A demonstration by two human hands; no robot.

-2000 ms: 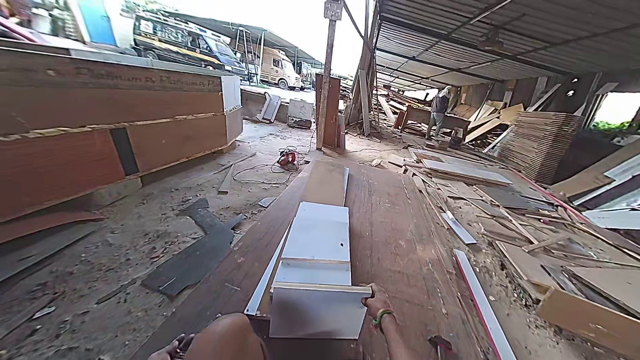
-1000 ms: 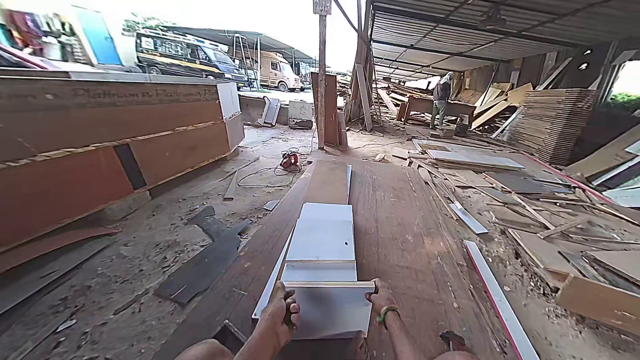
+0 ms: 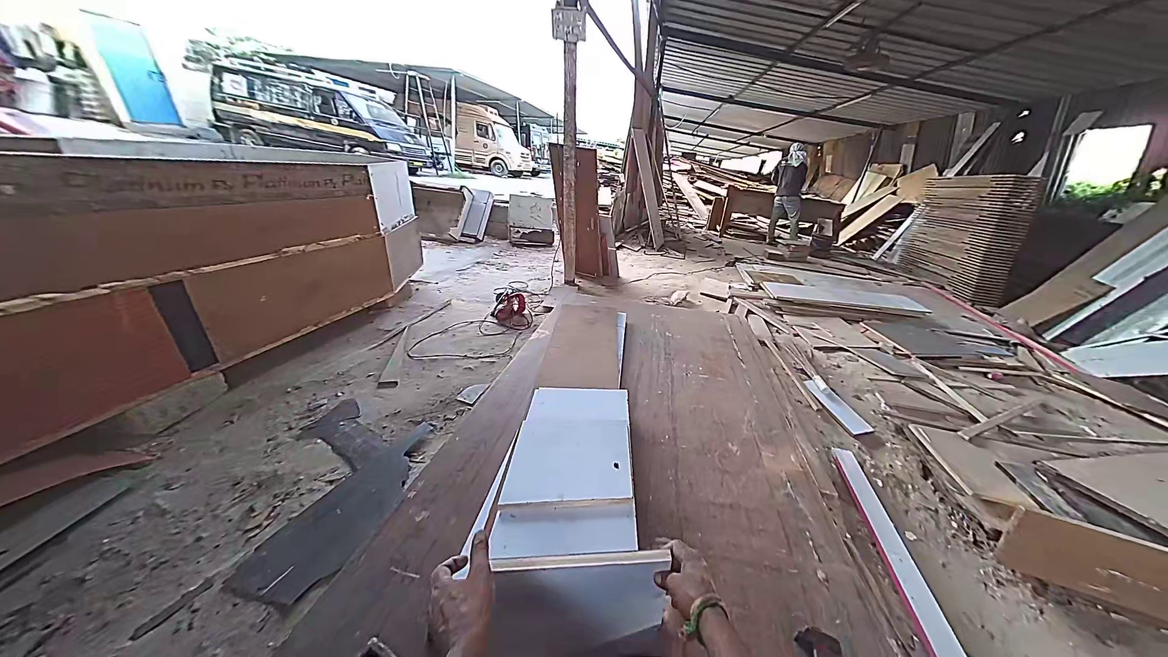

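A white-faced board (image 3: 577, 602) with a pale wooden edge stands tilted at the near end of a brown wooden sheet (image 3: 721, 456). My left hand (image 3: 464, 598) is at the board's left edge, its index finger pointing up beside the corner. With fingers curled on the upper right corner, my right hand (image 3: 689, 589) holds the same board; a green band is on that wrist. Just beyond lie white laminated panels (image 3: 568, 452), stacked and overlapping, one with a small dark hole. Past them is a brown strip of board (image 3: 580, 342). A dark tool, partly cut off, lies at the bottom (image 3: 817, 641).
Large brown cabinet-like boxes (image 3: 283, 274) stand left. A red corded power tool (image 3: 512, 308) lies on the ground ahead, near a post (image 3: 570, 155). Dark offcuts (image 3: 338, 511) and a white strip (image 3: 894, 547) flank the sheet. A person (image 3: 788, 193) stands far off among stacked timber.
My left hand has come up from low at the left to the board's left edge. My right hand stays at its right corner. The view has shifted slightly.
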